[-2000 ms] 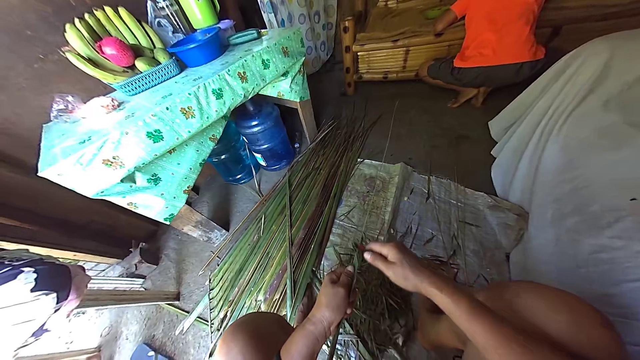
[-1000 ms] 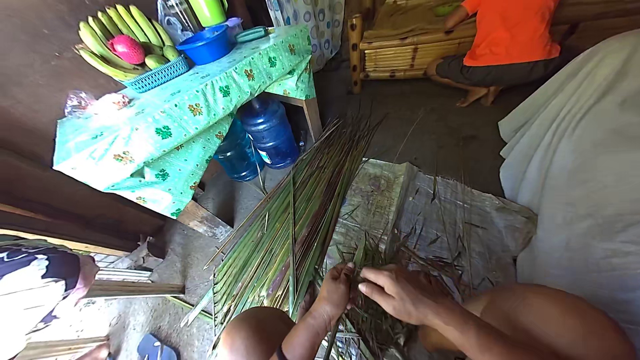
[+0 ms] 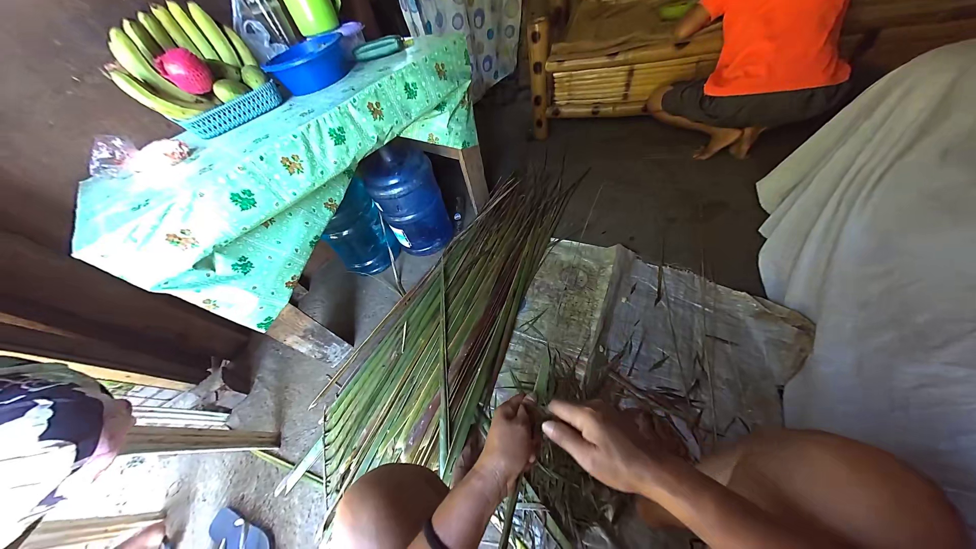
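Note:
Between my knees, my left hand (image 3: pixel 509 438) grips a green palm leaf strip (image 3: pixel 543 381) near its upper part, fingers closed. Close against it on the right is my right hand (image 3: pixel 602 442), thumb and fingers around the same spot; the fingertips partly hide what they touch. A large bundle of long palm leaves (image 3: pixel 435 328) fans out at the left of my hands, green below and brown toward the tips. Under and beside my right hand lies a heap of leaf scraps (image 3: pixel 572 488) on a worn sack sheet (image 3: pixel 679 335).
A table with a green patterned cloth (image 3: pixel 252 198) stands ahead left, with blue water jugs (image 3: pixel 408 198) beneath. A person in an orange shirt (image 3: pixel 778 46) squats by a bamboo bench (image 3: pixel 633 84). White fabric (image 3: pixel 877 229) hangs at right. Another person (image 3: pixel 53 427) and a flip-flop (image 3: pixel 238 530) are at lower left.
My right hand has moved left and closer to my left hand since the earliest frame. More of the flip-flop shows at lower left.

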